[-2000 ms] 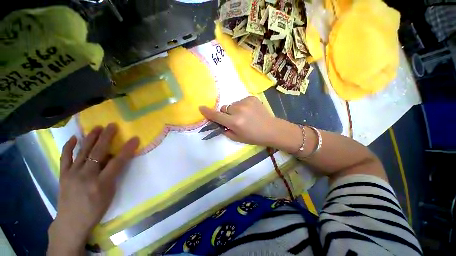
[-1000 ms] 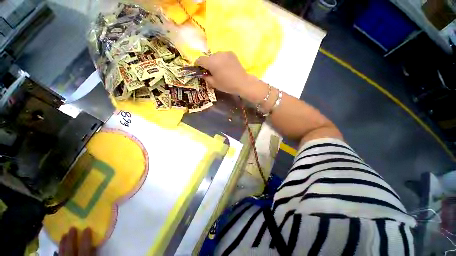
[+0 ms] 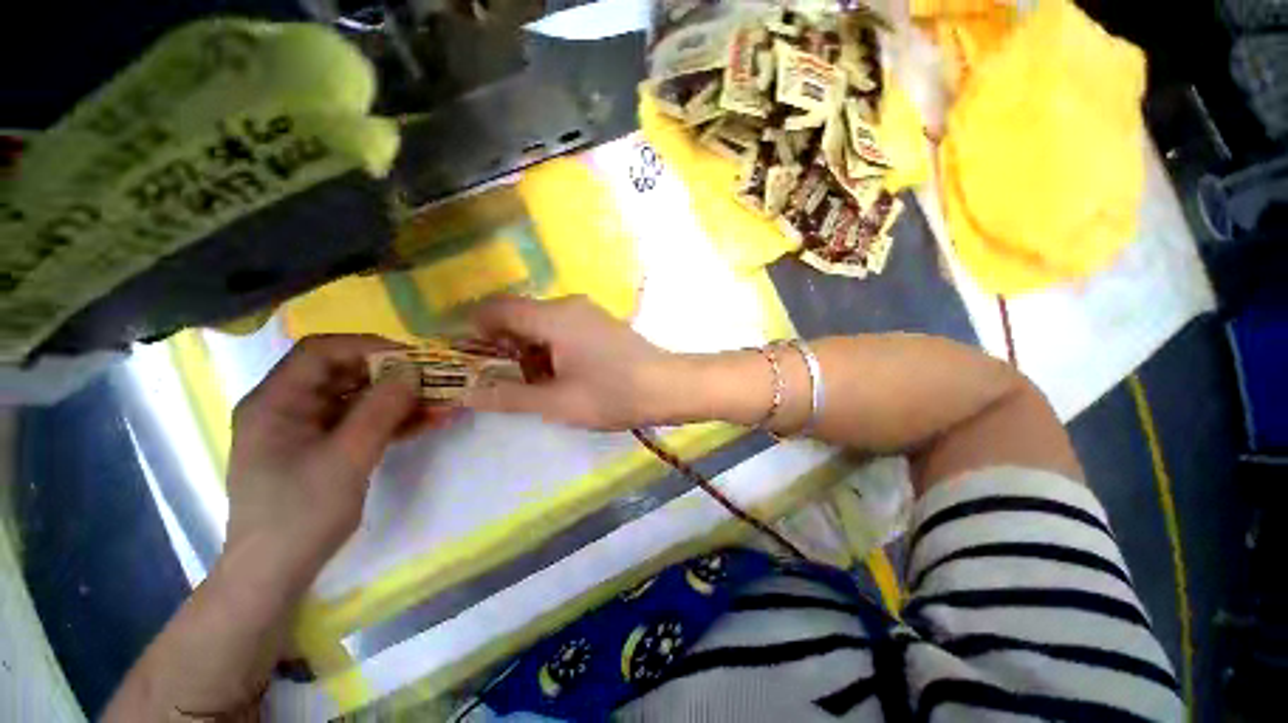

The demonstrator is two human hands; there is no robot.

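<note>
My left hand [image 3: 318, 438] and my right hand [image 3: 572, 365] meet in front of the machine, both holding a cream label with brown-red print [image 3: 449, 374] between their fingers. The yellow fabric panel [image 3: 586, 240] lies behind the hands, partly hidden by them. The greenish frame [image 3: 531, 263] lies over the panel under the machine head. The snips cannot be made out; a red-brown cord [image 3: 706, 485] runs from my right hand towards the lap.
The label pile [image 3: 805, 106] lies on yellow cloth behind the work. A stack of yellow panels [image 3: 1045, 148] is at the right. The dark machine head [image 3: 269, 233] with its yellow-green note [image 3: 184, 170] is at upper left. Yellow tape [image 3: 480, 530] edges the white sheet.
My right hand went to the label pile, then came back to the left hand. My left hand has lifted off the yellow panel. Both hands now hold a label.
</note>
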